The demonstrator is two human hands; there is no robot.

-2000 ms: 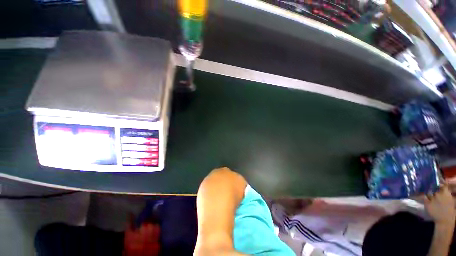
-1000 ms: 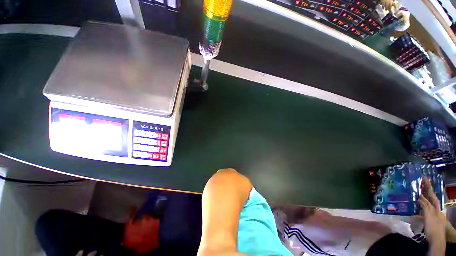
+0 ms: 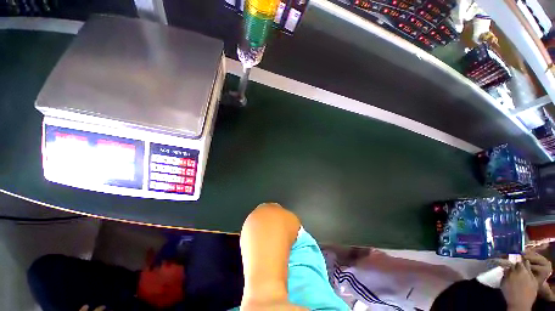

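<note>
Neither of my hands can be made out. A bare bent elbow with a teal sleeve rises at the bottom middle; its hand is outside the picture. A digital bench scale (image 3: pixel 122 161) stands on the dark green bench (image 3: pixel 341 164) at the left. Its steel pan (image 3: pixel 134 76) is empty and its display is washed out by glare. A blue-black product box (image 3: pixel 481 228) stands at the bench's right end, with stacked boxes (image 3: pixel 508 173) behind it.
At the lower right, a person's hands hold a small white piece (image 3: pixel 492 276) beside the box. A signal tower light (image 3: pixel 258 30) stands behind the scale. Shelf stock (image 3: pixel 408 18) lies above. Dark-clothed legs and partial fingers, owner unclear, show lower left.
The other person's hand has left the face of the near box; both hands are now below it with the white piece. The view has shifted slightly. The elbow stays bent at the bench edge.
</note>
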